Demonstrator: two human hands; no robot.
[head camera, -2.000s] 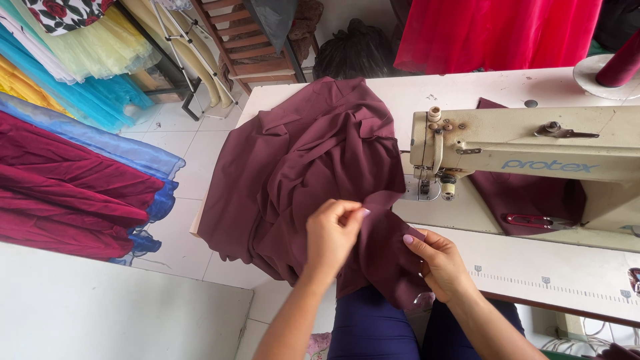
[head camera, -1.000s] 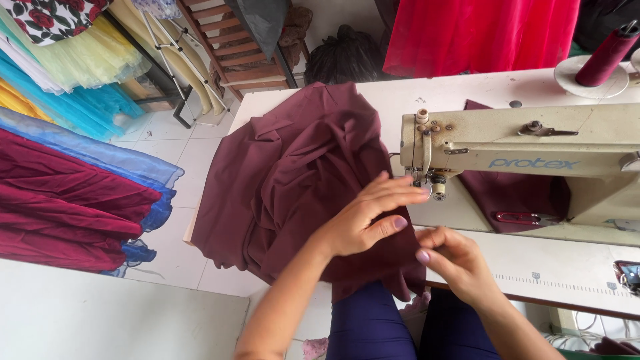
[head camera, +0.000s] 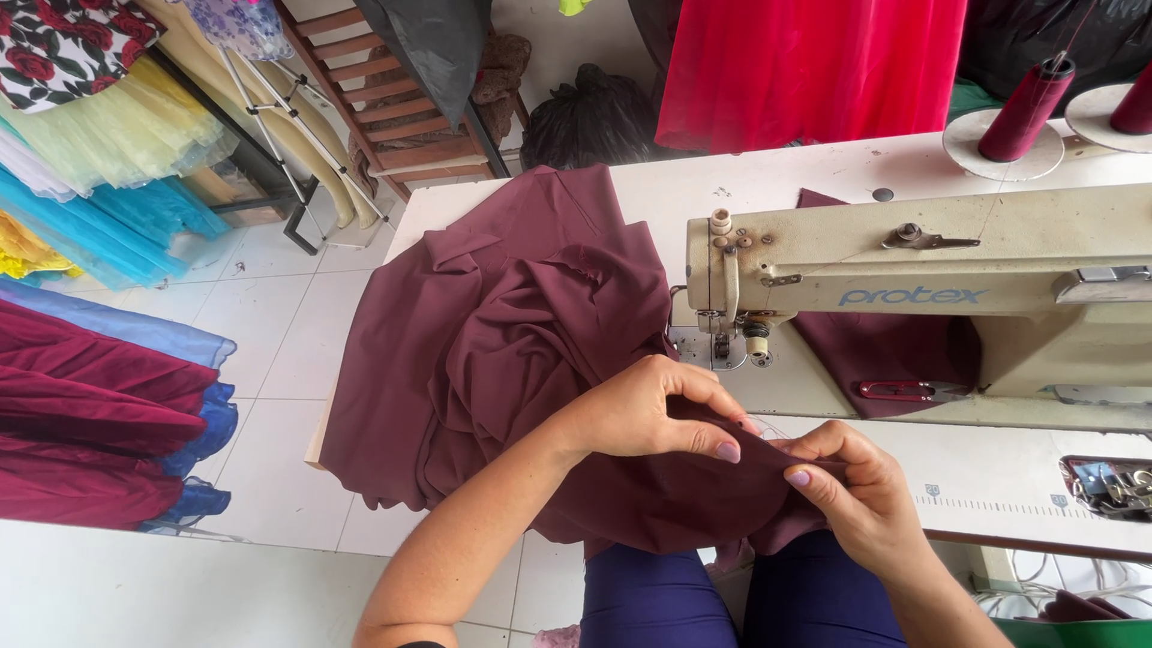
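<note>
A large piece of maroon fabric (head camera: 531, 333) lies bunched on the white sewing table, left of a Protex industrial sewing machine (head camera: 864, 261), and drapes over the front edge. My left hand (head camera: 661, 414) rests on the fabric's upper edge just below the presser foot (head camera: 722, 349), its thumb and index finger pinching the cloth. My right hand (head camera: 841, 477) pinches the same edge further right, between thumb and bent fingers. Fine thread shows between the two hands. Red thread snips (head camera: 913, 391) lie on another maroon piece (head camera: 886, 351) under the machine arm.
A maroon thread cone (head camera: 1026, 108) stands on a round holder at the back right. A small tray of metal parts (head camera: 1111, 486) is set in the table at right. Beyond the table are a wooden chair (head camera: 387, 99), a tripod (head camera: 288, 117) and hanging dresses (head camera: 810, 72).
My left hand, lifted and spread near the presser foot a second ago, is now lower on the fabric edge. The right hand keeps hold of the cloth.
</note>
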